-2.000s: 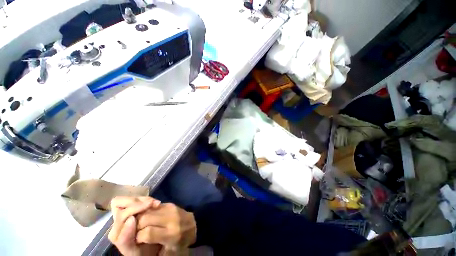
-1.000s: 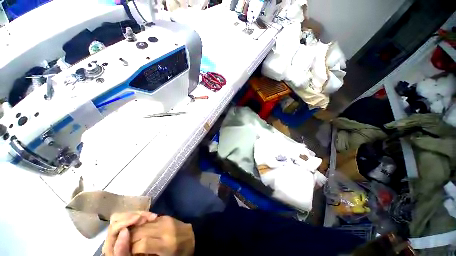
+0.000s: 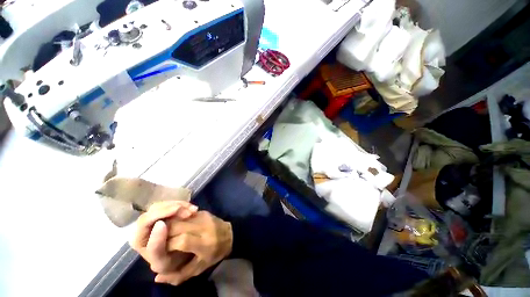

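Note:
My right hand [image 3: 206,238], in a dark sleeve, is clasped with my left hand [image 3: 154,246] at the table's front edge. The fingers are folded together, and no object shows in them. My left hand is partly hidden by the right. A beige-brown fabric piece [image 3: 125,200] lies curled on the white table, just beyond my hands and below the needle end of the white sewing machine [image 3: 148,52]. Its near end is hidden by my fingers.
Thin silver tool [image 3: 214,100], small orange-brown handle [image 3: 254,82] and dark red scissors [image 3: 273,62] lie right of the machine. Pale cloth heap [image 3: 401,52], orange-red stool [image 3: 343,81], cloth-filled blue bin [image 3: 302,203] and crates with olive cloth [image 3: 444,151] stand right.
The view has shifted, so the machine and table sit higher and further right in the picture. My hands stay clasped, and the fabric piece lies in the same place beside them.

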